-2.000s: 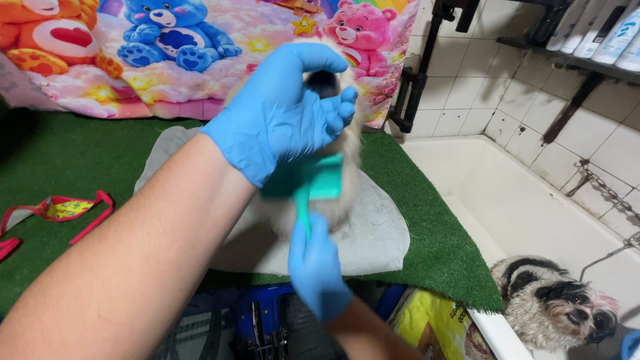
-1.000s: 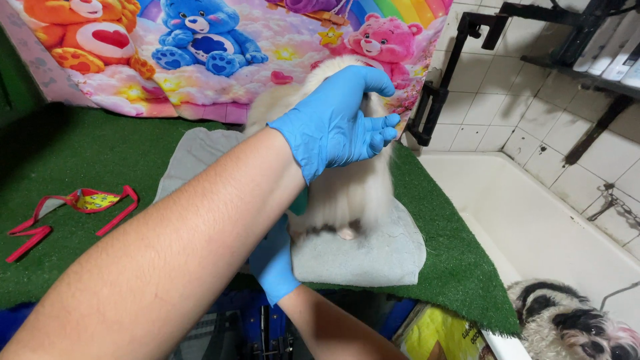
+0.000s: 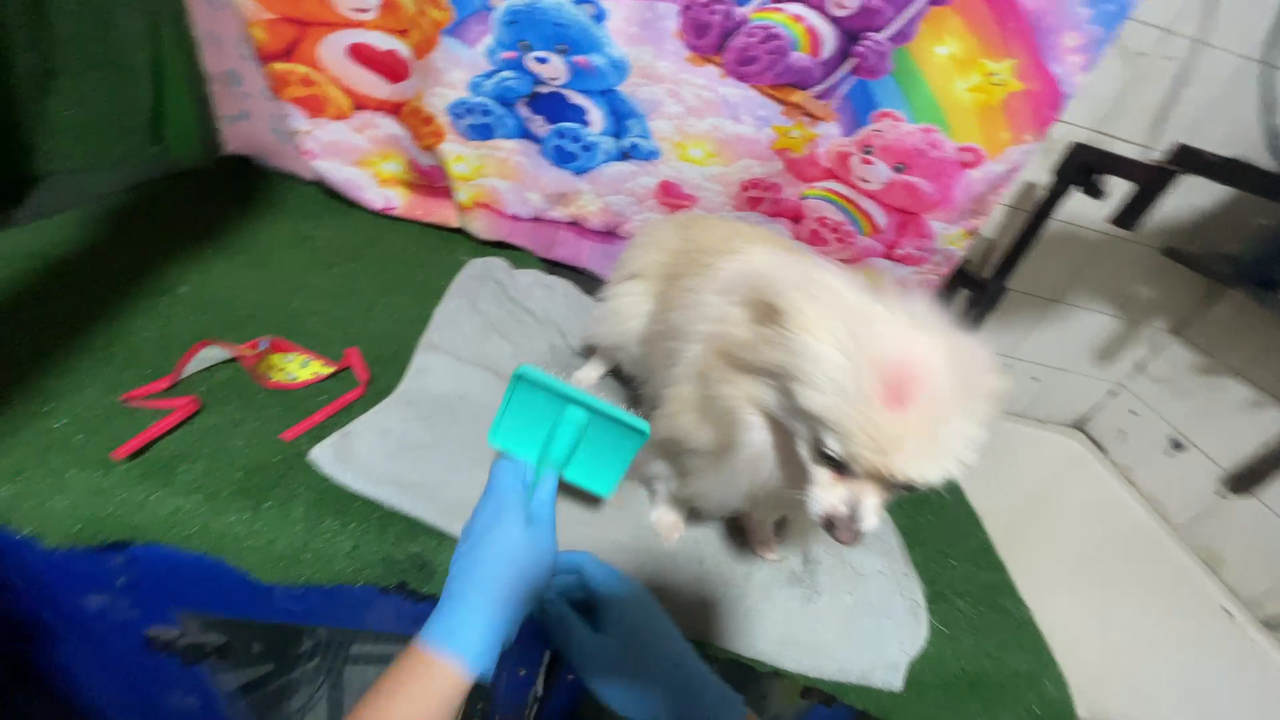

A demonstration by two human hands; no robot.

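Note:
In the head view, my blue-gloved left hand (image 3: 505,560) is closed around the handle of a teal slicker brush (image 3: 575,435), the back of its head toward me and fine bristles along the top edge. Just below and to the right, my gloved right hand (image 3: 625,635) has its fingers bent beside the left wrist; they are blurred and partly hidden, so I cannot tell whether they hold anything. A fluffy cream dog (image 3: 740,350) stands on a grey towel (image 3: 780,620), head lowered to the right, a pink patch on its head. Neither hand visibly grips the dog.
Green artificial turf (image 3: 250,500) covers the table. A red strap with a yellow patterned piece (image 3: 290,367) lies at left. Behind hangs a cartoon-bear cloth (image 3: 680,150). A black metal bracket (image 3: 1040,210) and a white tub (image 3: 1040,520) are at right.
My left hand has come away from the dog's head and now holds the brush, which was in my right hand. The dog has turned and lowered its head rightward. The view has shifted.

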